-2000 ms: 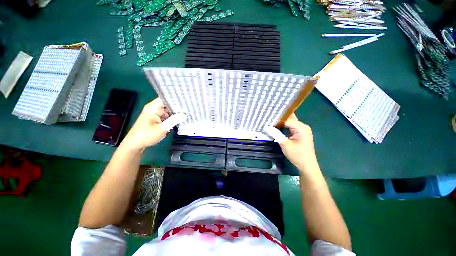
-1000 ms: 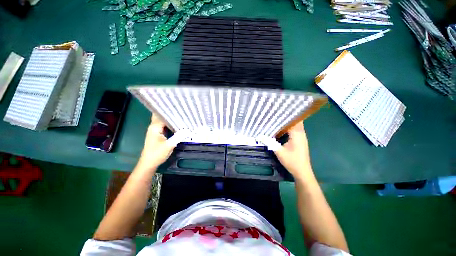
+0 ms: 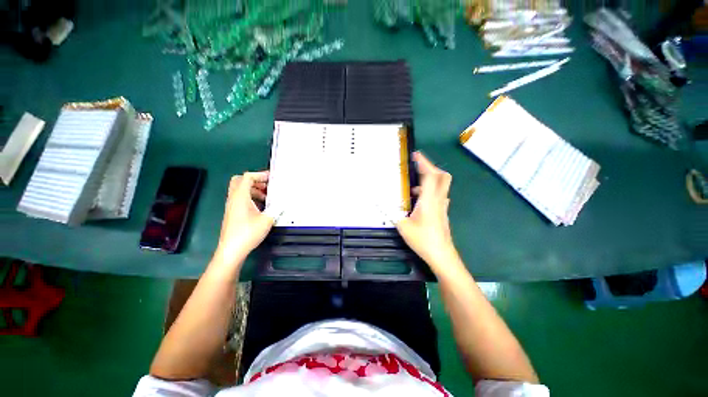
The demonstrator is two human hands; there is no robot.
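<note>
A white PCB panel (image 3: 338, 174) with an orange-brown strip on its right edge lies flat, or nearly flat, over the black ribbed base (image 3: 345, 91). My left hand (image 3: 247, 211) holds the panel's left edge near its front corner. My right hand (image 3: 427, 208) holds the right side near the front corner, thumb at the corner and fingers beside the orange-brown strip. The fingers under the edges are partly hidden. Two oval handle slots show at the base's near end.
The left panel stack (image 3: 78, 161) stands beside a black smartphone (image 3: 173, 209). The right panel stack (image 3: 532, 160) lies at an angle. Green PCB strips (image 3: 241, 46) lie beyond the base, white-and-tan strips (image 3: 524, 31) at far right. A scrap box (image 3: 180, 318) is below the table edge.
The panel was tilted up and bowed between my hands; now it has come down flat onto the base. Both hands still hold its sides.
</note>
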